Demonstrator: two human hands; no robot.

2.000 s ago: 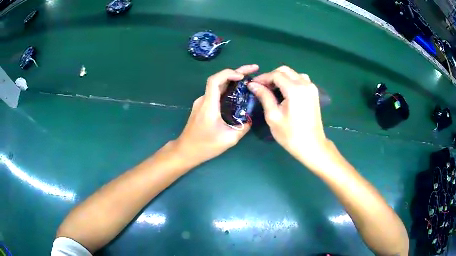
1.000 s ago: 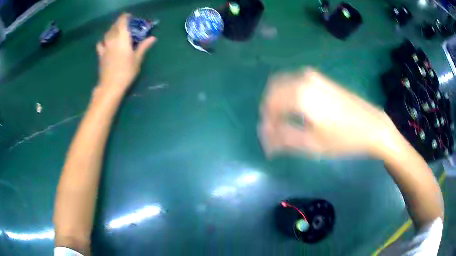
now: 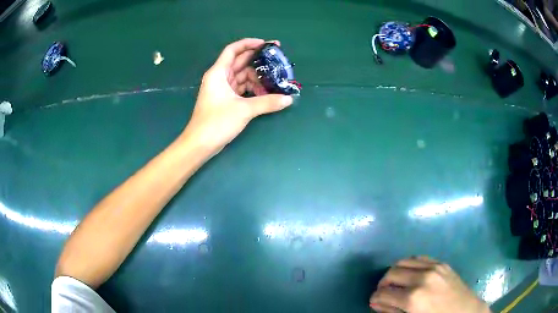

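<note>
My left hand [image 3: 232,92] holds a round blue circuit board [image 3: 276,68] by its rim, tilted partly edge-on, above the green surface at upper middle. Short red and white wires show at the board's lower right edge, near my thumb. My right hand [image 3: 428,288] is at the bottom right, cut off by the picture's edge, fingers curled. A dark patch and a small red spot show beside its fingers; what it holds, if anything, is hidden.
At upper right, a blue board [image 3: 396,38] lies beside a black housing [image 3: 433,44], red wires between them. Another black housing [image 3: 506,78] lies further right. Grouped black housings [image 3: 531,189] stand at the right edge. A blue board [image 3: 54,58] lies upper left, near a small pale piece [image 3: 158,58].
The joined board and housing now lie away from my hands. My left hand has taken hold of another board and brought it nearer the middle. My right hand has moved down to the bottom right.
</note>
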